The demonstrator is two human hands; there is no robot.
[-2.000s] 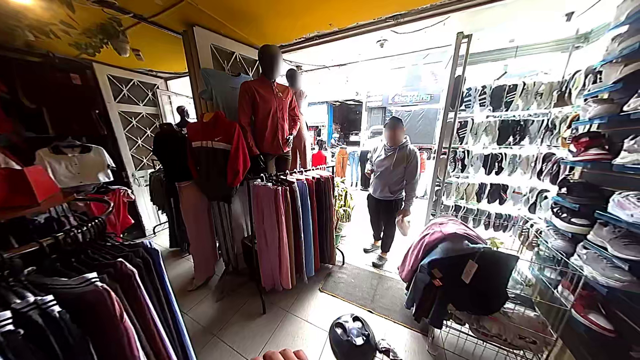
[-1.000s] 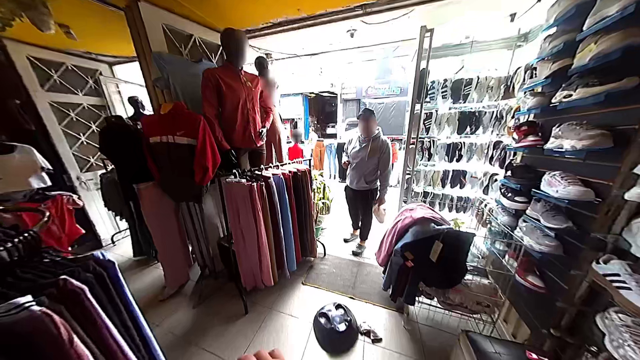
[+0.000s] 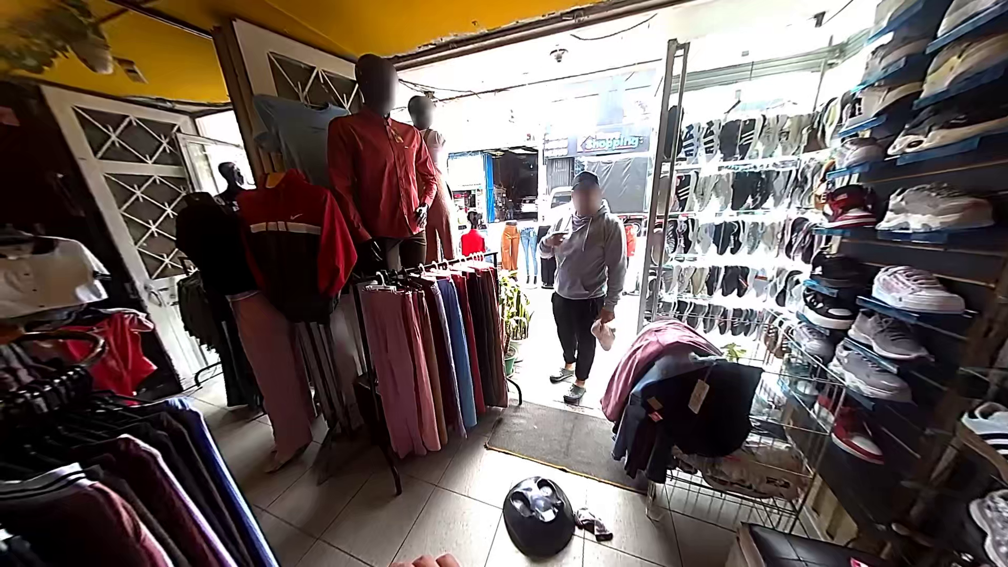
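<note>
Only the fingers of one of my hands point(image 3: 428, 561) show, at the bottom edge of the head view; which hand it is and whether it holds anything cannot be told. Nearest to it, on the tiled floor, lies a black helmet-like object point(image 3: 539, 516) with a glossy top. A small crumpled dark item point(image 3: 592, 524) lies right beside it. Beyond them stands a rack of hanging trousers point(image 3: 429, 354). A person in a grey hoodie point(image 3: 584, 260) stands in the doorway, one hand raised to the chest, the other low with a pale item point(image 3: 603, 334).
Shoe shelves point(image 3: 921, 315) line the right side. A wire basket point(image 3: 732, 488) bears draped clothes point(image 3: 677, 394). A black padded seat point(image 3: 811, 547) is at the lower right. Dressed mannequins point(image 3: 382, 173) stand behind the trouser rack; another clothes rack point(image 3: 102, 472) fills the lower left. A mat point(image 3: 551, 441) lies at the doorway.
The person in the doorway has raised one hand to the chest since two seconds ago. The view has swung right and partly back.
</note>
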